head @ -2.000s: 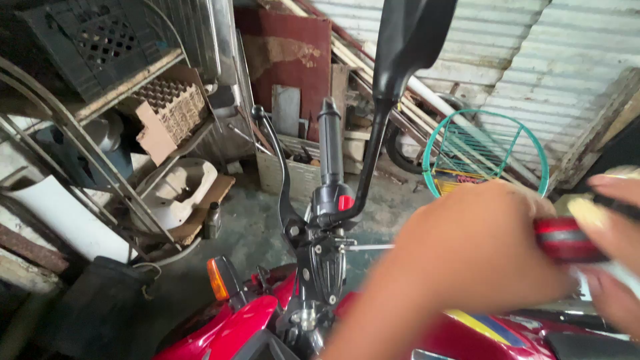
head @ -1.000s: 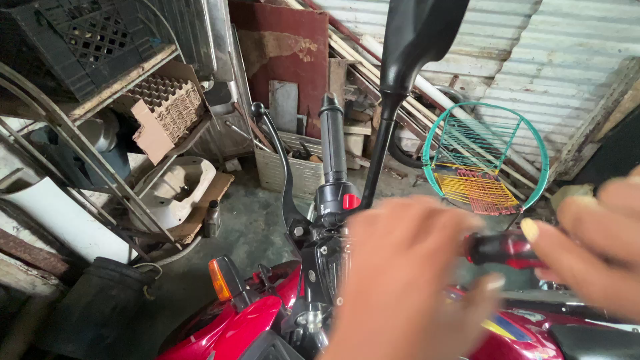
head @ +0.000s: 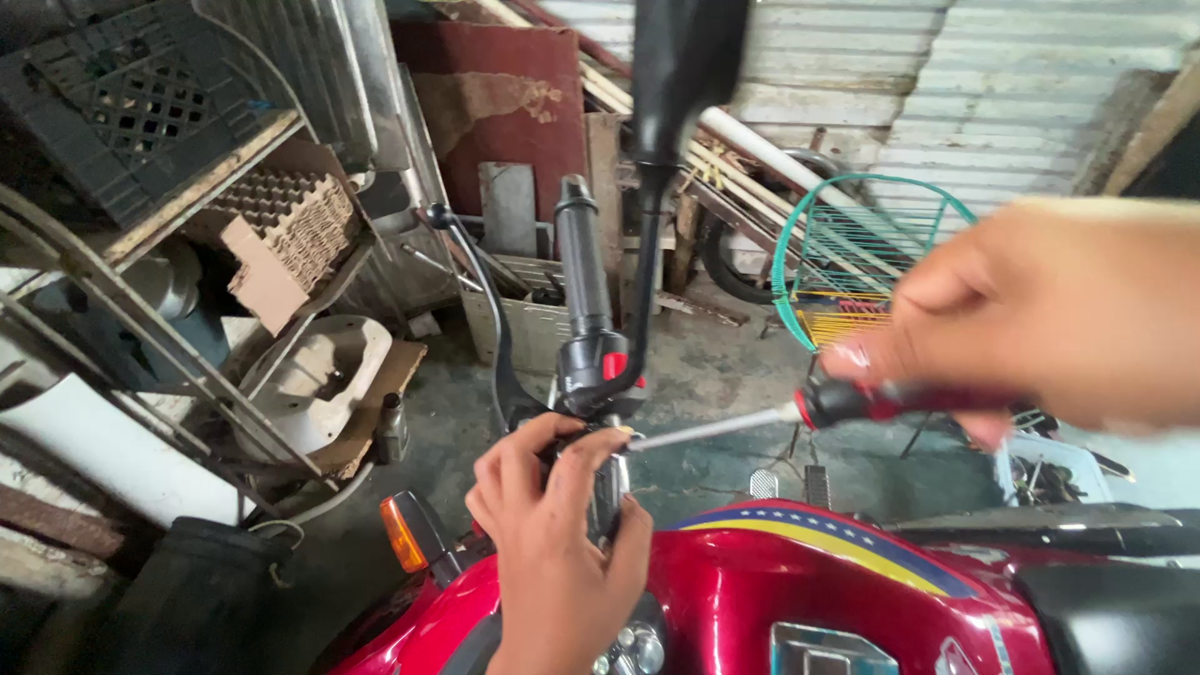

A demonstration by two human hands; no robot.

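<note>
My right hand (head: 1059, 319), blurred, grips a screwdriver (head: 900, 401) by its black and red handle. The metal shaft points left, its tip at the handlebar clamp area beside my left fingertips. My left hand (head: 562, 534) rests on the handlebar controls of a red motorcycle (head: 741, 591), thumb and fingers spread around the black part below the switch housing (head: 591, 361); what lies under the fingers is hidden. A black rubber grip (head: 583, 262), a lever (head: 497, 328) and a mirror stem (head: 649, 272) rise above that hand.
An orange turn signal (head: 401, 534) sticks out left of the tank. At left stands a metal shelf (head: 206, 183) with a black crate (head: 141, 103) and egg cartons (head: 300, 225). Behind are a round green-framed chair (head: 783, 253), boards, pipes and a corrugated metal wall (head: 1012, 103).
My left hand has moved onto the handlebar controls, away from the screwdriver. The screwdriver's shaft now shows, pointing at the handlebar, with my right hand on its handle.
</note>
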